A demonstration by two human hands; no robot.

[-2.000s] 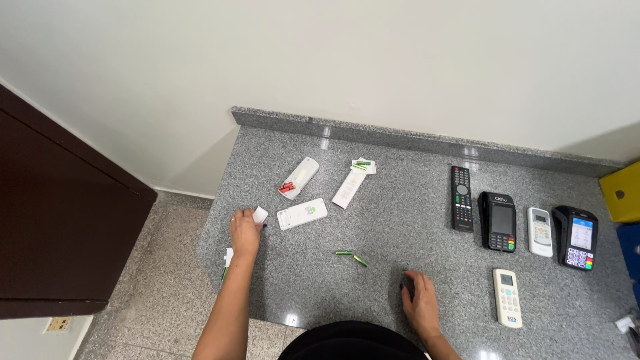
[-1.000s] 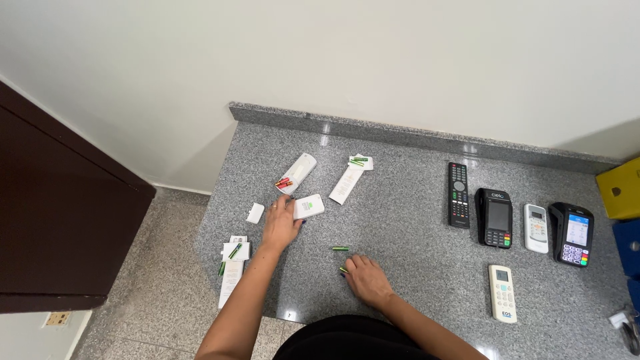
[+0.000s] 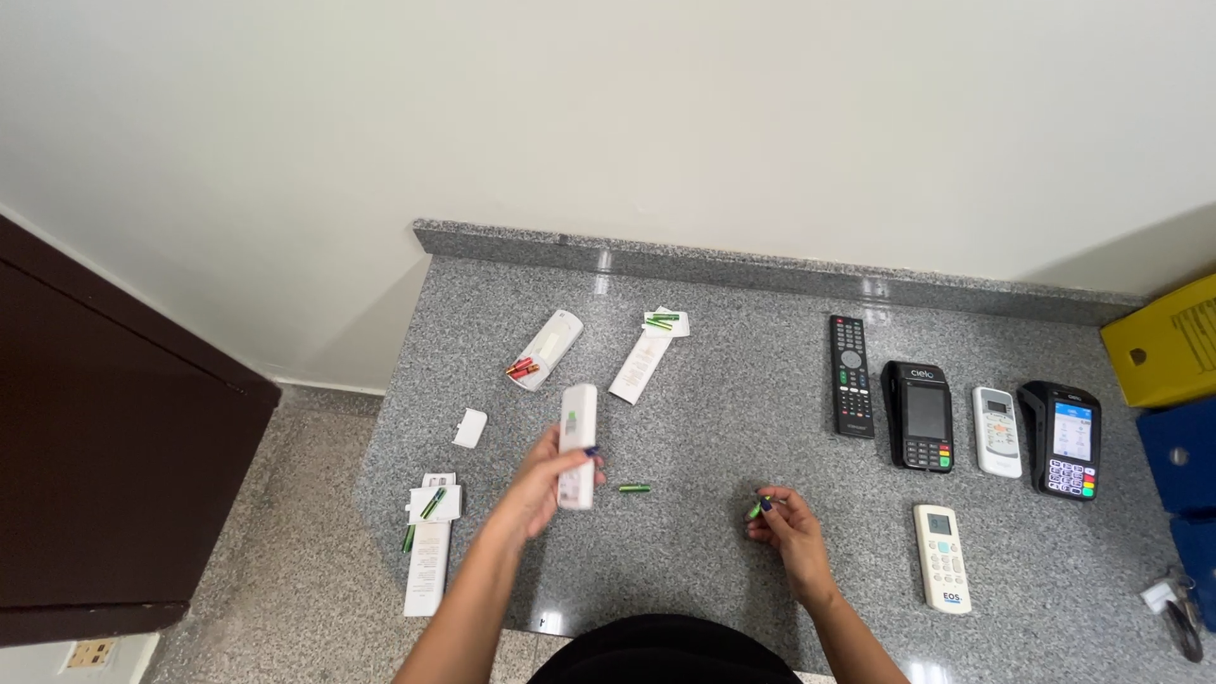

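Note:
My left hand (image 3: pixel 546 484) grips a white remote control (image 3: pixel 578 427), lifted over the counter with its back and a green mark showing. Between the fingertips of my right hand (image 3: pixel 784 532) is a green battery (image 3: pixel 756 510). Another green battery (image 3: pixel 635 488) lies on the granite between the hands. A white battery cover (image 3: pixel 470 428) rests left of my left hand. Beyond it, red batteries (image 3: pixel 522 369) sit on the lower end of a white remote (image 3: pixel 551 342). Green batteries (image 3: pixel 662 320) lie on a cover at the top of another white remote (image 3: pixel 639 368).
At lower left, green batteries (image 3: pixel 432 503) lie on a cover across a white remote (image 3: pixel 426 579). To the right are a black remote (image 3: pixel 852 380), two card terminals (image 3: pixel 926 418) (image 3: pixel 1064 442), white remotes (image 3: pixel 997 432) (image 3: pixel 943 560), a yellow box file (image 3: pixel 1164 342) and blue ones (image 3: pixel 1178 456).
My left hand has picked up the white remote, which lay on the counter before. My right hand has moved right and raised a green battery from the counter.

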